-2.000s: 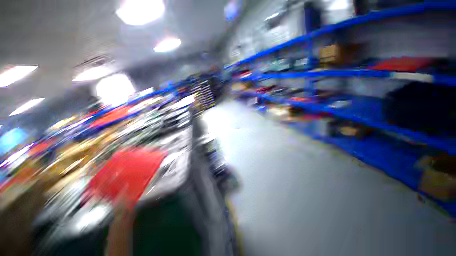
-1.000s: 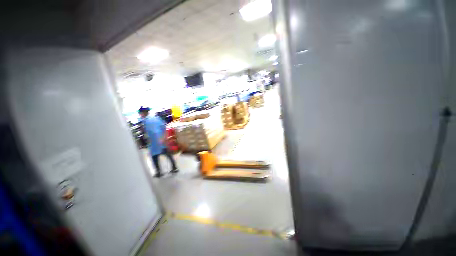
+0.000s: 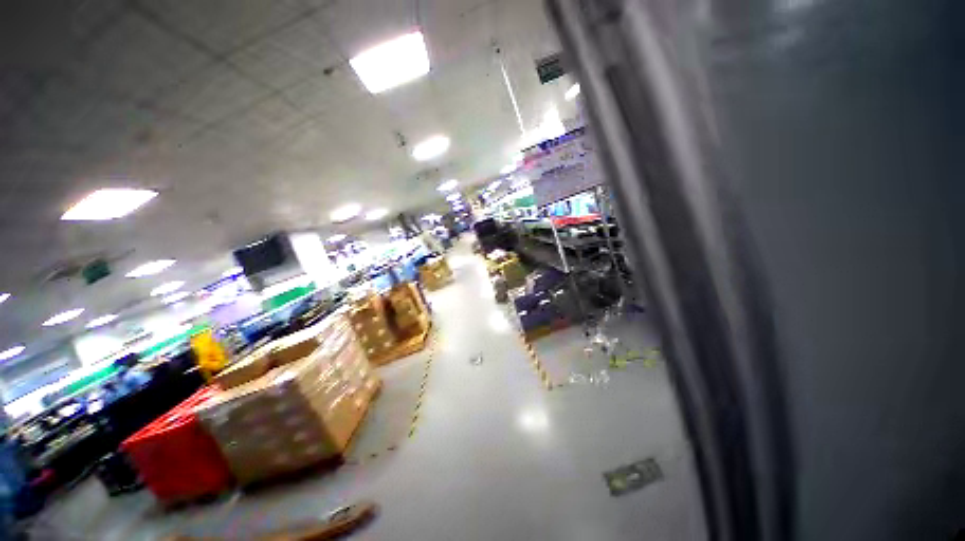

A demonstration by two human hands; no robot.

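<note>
Neither of my hands is in view, and no held thing shows. Nearest in front of me is a grey door or wall edge [image 3: 688, 264], blurred, filling the right side of the picture. Beyond it, at the lower left, stands a large stack of wrapped brown cartons [image 3: 280, 417] beside a bright red box-shaped stack [image 3: 180, 449]. An orange-brown curved piece [image 3: 339, 523] is cut off by the bottom edge; it may be part of the pallet truck.
A grey floor aisle [image 3: 476, 423] with yellow-black tape runs ahead. More cartons [image 3: 392, 322] stand left of it. Dark stacked bins [image 3: 545, 301] and a shelf rack stand on the right. A hanging screen [image 3: 265, 254] shows at the left. A blue sleeve-like shape is cut off far left.
The blurred shelves and the red item near a hand are gone from view. The doorway has come closer and its left panel has left the picture. The hall, cartons and aisle now show larger.
</note>
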